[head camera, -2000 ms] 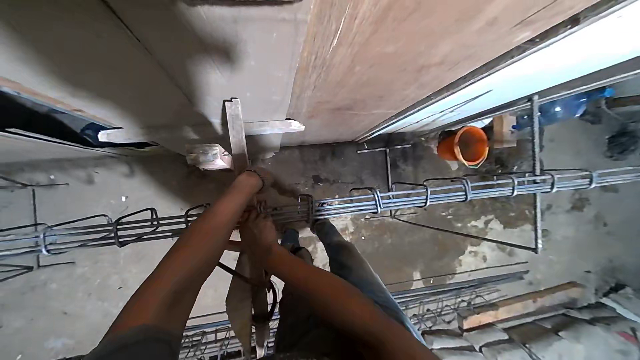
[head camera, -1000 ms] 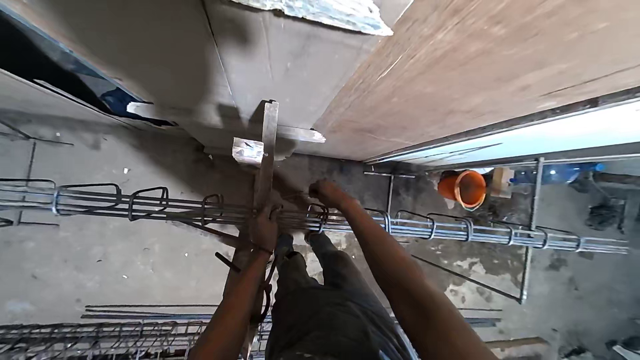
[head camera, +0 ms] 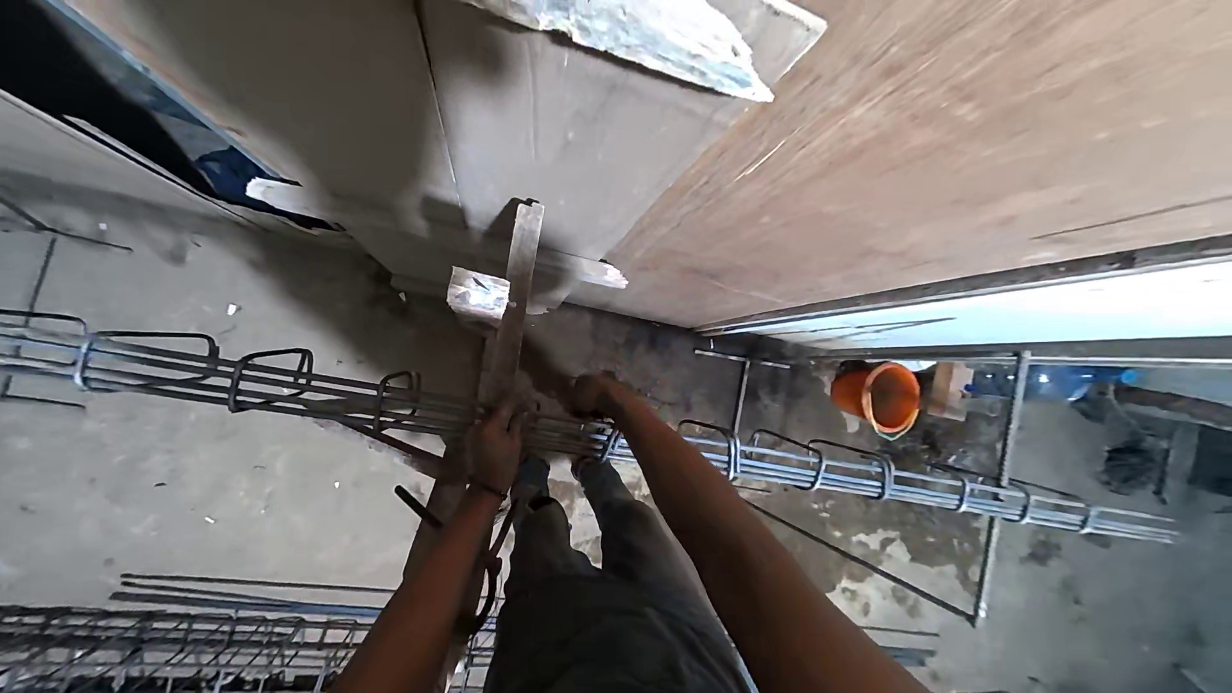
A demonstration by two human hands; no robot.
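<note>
A long bundle of steel reinforcing bars [head camera: 847, 472] with bent stirrups [head camera: 272, 371] crosses in front of my legs. My left hand [head camera: 496, 448] is on the bars beside an upright wooden board [head camera: 521, 260], its fingers curled; whether they grip the board or a bar is unclear. My right hand [head camera: 597, 397] is at the far edge of the bundle, near a stirrup [head camera: 609, 443], with its fingers bent. Shadow and small size hide whether it holds anything.
Plywood panels [head camera: 924, 125] rise ahead, with a wooden block [head camera: 478, 294] low against them. An orange bucket [head camera: 890, 397] lies at right beside a metal stand [head camera: 991, 539]. At lower left are more rebar cages [head camera: 173, 645] and loose bars [head camera: 260, 582].
Two seconds ago my hands were close together at the board. My right hand has since moved right along the bars, while my left hand stays by the board.
</note>
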